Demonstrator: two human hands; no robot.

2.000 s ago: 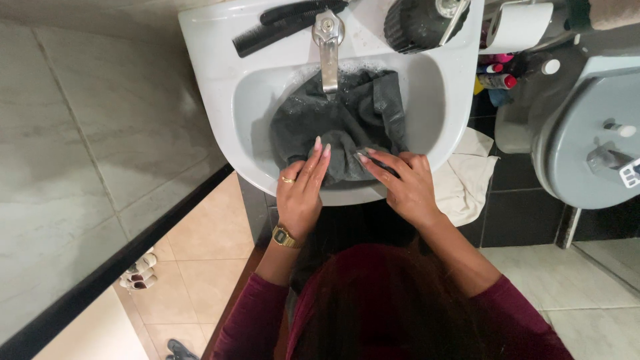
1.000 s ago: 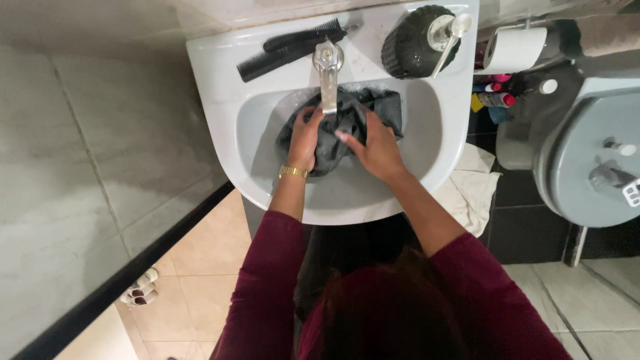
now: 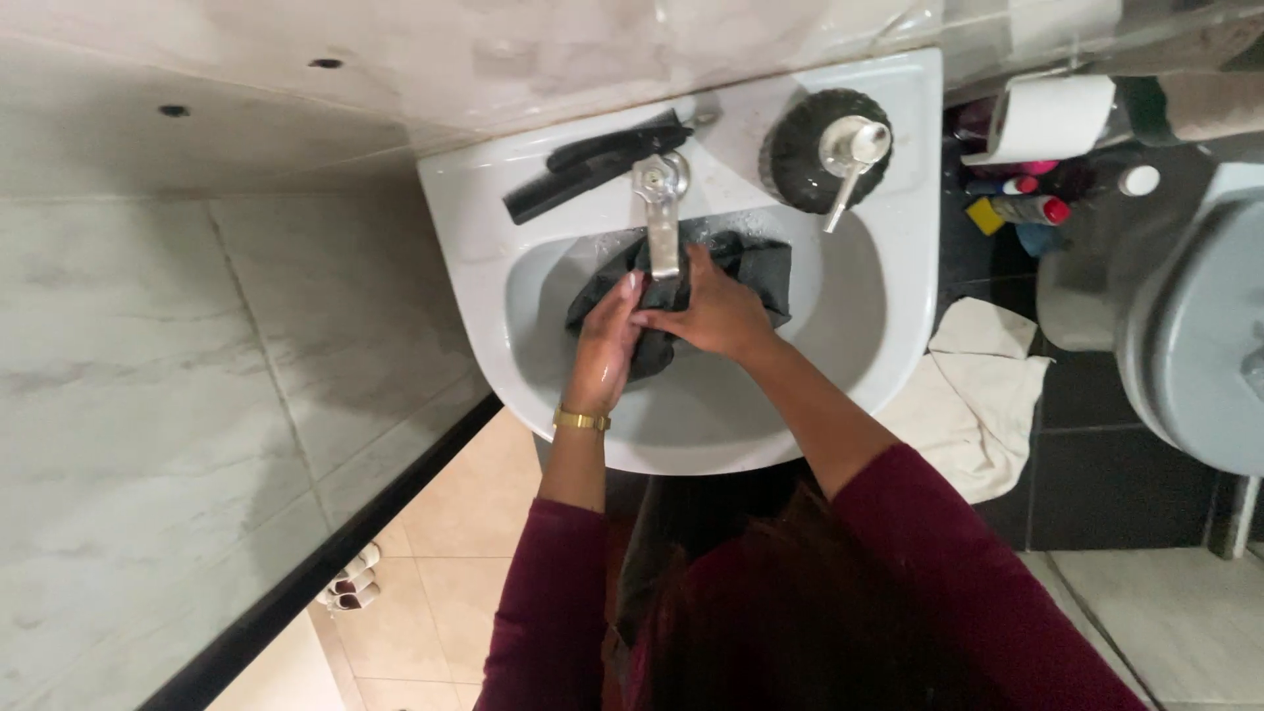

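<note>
A wet dark grey cloth lies bunched in the white washbasin, under the metal faucet. My left hand, with a gold-coloured watch at the wrist, is on the cloth's left part, its fingertips beside the spout. Just right of the spout, my right hand grips a fold of the cloth, and its thumb reaches across to my left hand. Part of the cloth is hidden behind both hands.
Black combs lie behind the faucet. A dark ribbed soap dispenser stands at the basin's back right. To the right are a toilet paper roll, a white cloth on dark tiles, and a toilet. A marble-look wall rises at left.
Both hands have moved from the cloth's front edge to beside the spout, and the cloth is now bunched more tightly. The view has shifted, showing more of the back wall.
</note>
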